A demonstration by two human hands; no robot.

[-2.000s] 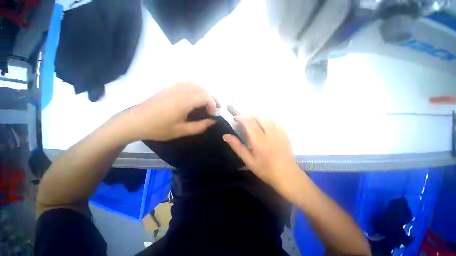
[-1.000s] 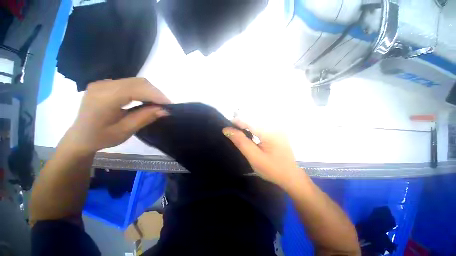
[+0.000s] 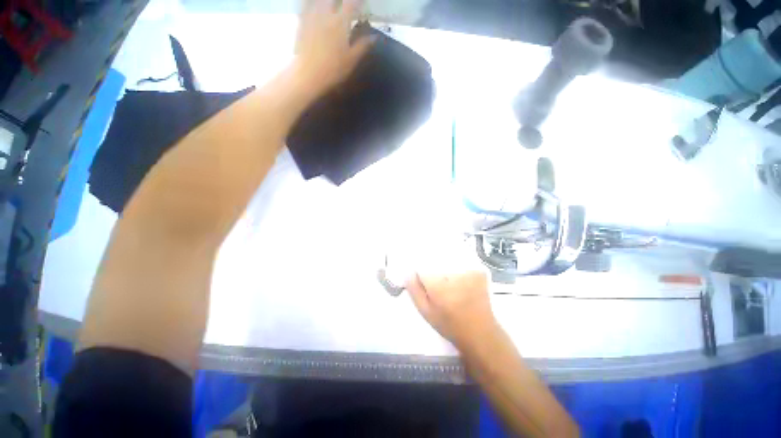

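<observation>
My left hand (image 3: 330, 43) reaches to the far edge of a group of black panels (image 3: 364, 111), its fingertips at their upper left corner. The glare hides whether it grips a piece. My right hand (image 3: 452, 301) is low over the white table, its fingertips closed round a small shiny curved metal tool (image 3: 391, 281), partly lost in the glare. A flat stack of black pieces (image 3: 154, 133) lies at the left, partly behind my left forearm. No black panel lies between my hands.
The white sewing machine (image 3: 685, 184) stands at the right, its needle area (image 3: 505, 250) just beyond my right hand. A dark lamp-like head (image 3: 587, 43) is above it. An orange bar (image 3: 681, 280) and a dark slim tool (image 3: 708, 321) lie at the right. The strip (image 3: 342, 366) marks the front edge.
The black panel held between my hands has left view. My left hand has moved forward to the panel group. The view has tilted up, showing more of the machine and table's far side.
</observation>
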